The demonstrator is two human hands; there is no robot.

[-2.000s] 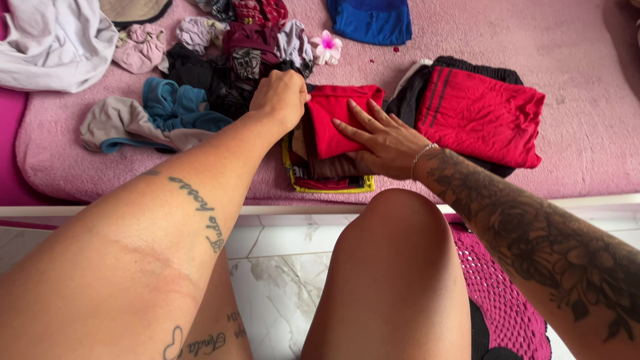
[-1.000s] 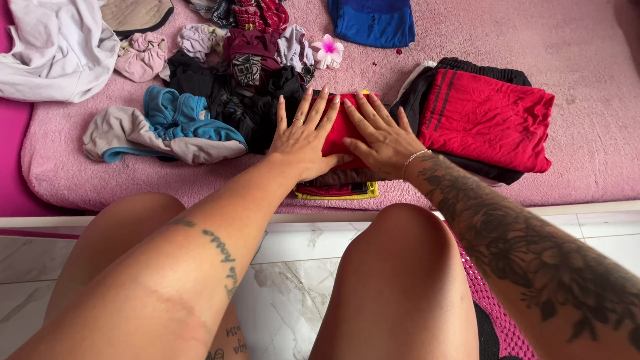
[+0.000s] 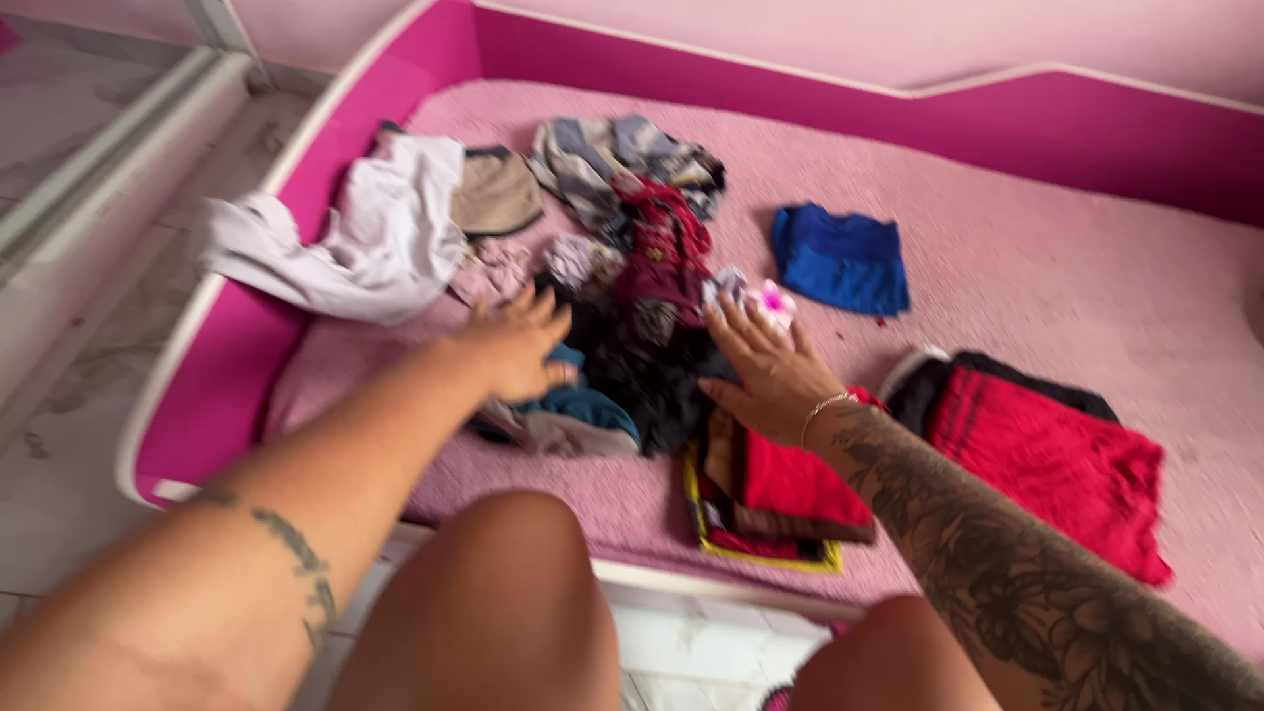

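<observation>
My left hand (image 3: 523, 346), fingers spread, is over the blue and grey garment (image 3: 583, 415) at the left of the loose clothes. With fingers apart, my right hand (image 3: 770, 370) is above the black garments (image 3: 652, 380), near the pink and white flower (image 3: 773, 304). Whether either hand touches cloth I cannot tell. Below my right wrist lies a small folded stack with a red cloth (image 3: 805, 484) on top. Dark red garments (image 3: 660, 247) lie beyond my hands, between a scrunchie (image 3: 571, 259) and the flower.
A white garment (image 3: 395, 232) drapes over the bed's left edge beside a beige one (image 3: 497, 193). Patterned cloth (image 3: 592, 163) lies farther back. Folded blue cloth (image 3: 839, 259) and a folded red garment (image 3: 1047, 459) are at right. A magenta bed board (image 3: 741, 114) borders the pink bedding.
Both hands have left the small folded red stack and moved left and farther onto the bed, over the loose clothes. The view has shifted to show more of the bed.
</observation>
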